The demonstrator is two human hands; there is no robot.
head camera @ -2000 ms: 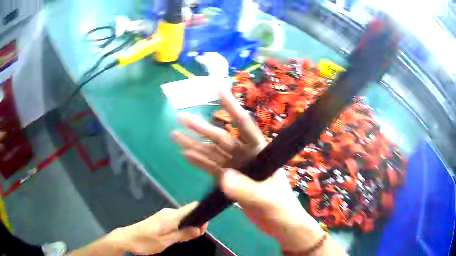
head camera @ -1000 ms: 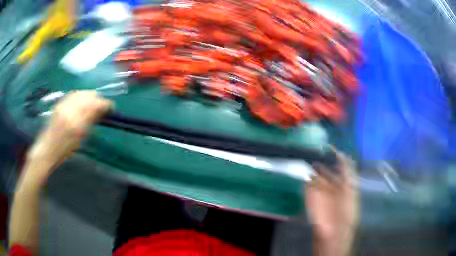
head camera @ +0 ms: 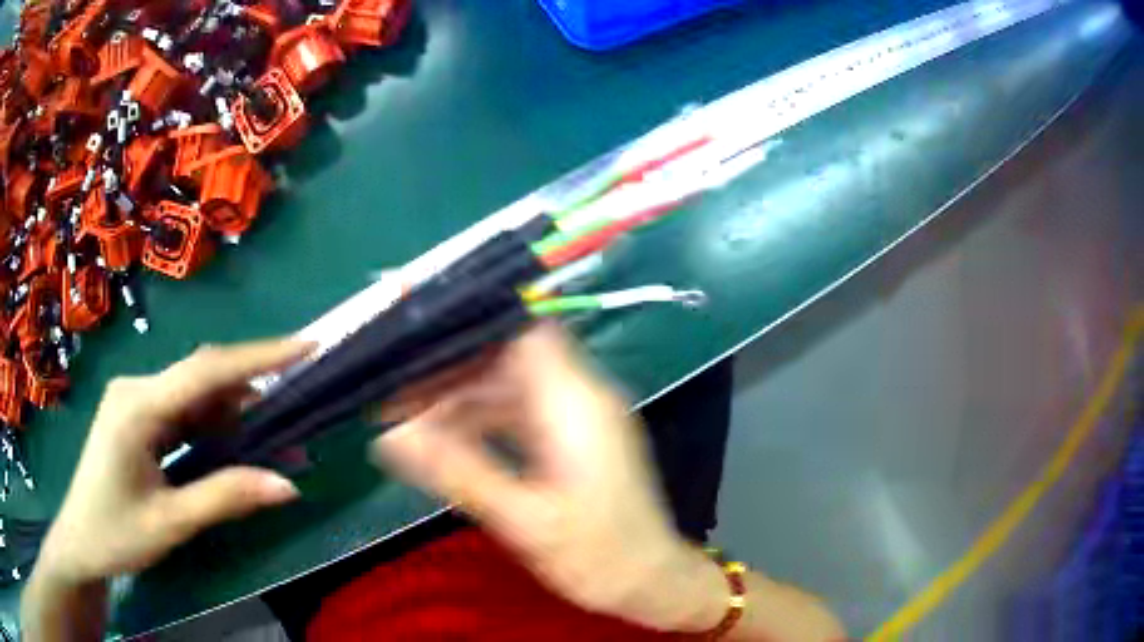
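A bundle of black cables lies diagonally over the steel ruler. Red, green and white cores leave its right end. One green core with a white sleeve ends in a silver ring terminal. My left hand is closed around the bundle's lower left end. My right hand, blurred, is at the underside of the bundle near the core end, fingers bent; whether it grips is unclear.
A pile of orange connectors with short leads lies at the upper left. A blue plastic container shows at the top edge. The green bench has its near edge curving to the right. A yellow floor line is at the right.
The view has swung right, so the pile is now at the left. The bundle was stretched between both hands; now its core end is seen close, with my right hand beside it.
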